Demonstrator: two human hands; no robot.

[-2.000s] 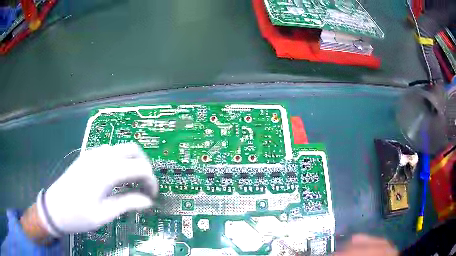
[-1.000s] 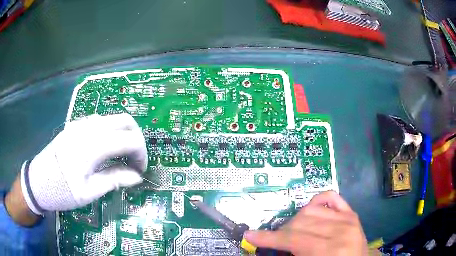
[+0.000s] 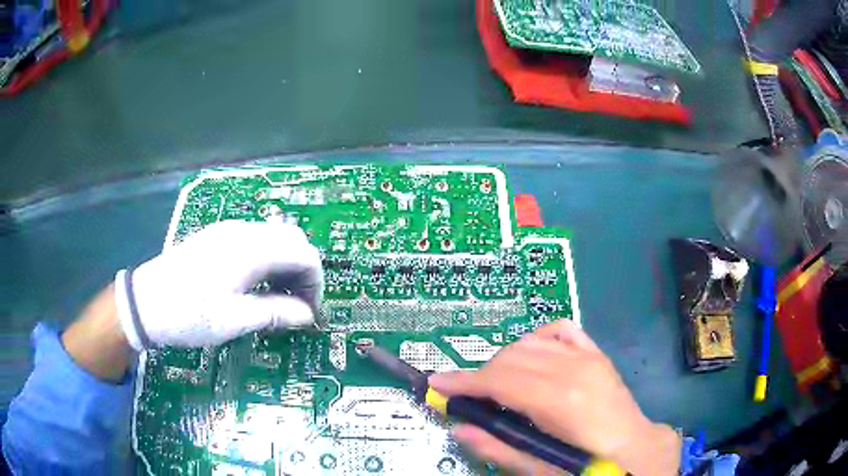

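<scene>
A large green circuit board (image 3: 418, 209) with a white border lies in front of me, its stepped corner at the upper right. My left hand (image 3: 228, 284), in a white knit glove, is over the board's left part with thumb and fingertips pinched together; a very thin strand, perhaps solder wire, shows faintly at the fingertips. My bare right hand (image 3: 558, 395) holds a black soldering iron (image 3: 511, 423) with yellow bands. Its tip points up and left at a round pad near the board's middle, close to the gloved fingertips. Glare whitens the lower left of the board.
A black iron stand (image 3: 711, 288) with a yellow-brown sponge (image 3: 714, 338) is right of the board, beside a blue stick (image 3: 767, 307), a grey cone (image 3: 753, 200) and a round fan (image 3: 826, 204). Another board (image 3: 604, 33) sits on a red carrier (image 3: 558, 93) at the back.
My right hand has come in from the lower right edge with the iron, its tip now at the pad. My gloved hand has moved right, nearer the board's middle. The view has shifted.
</scene>
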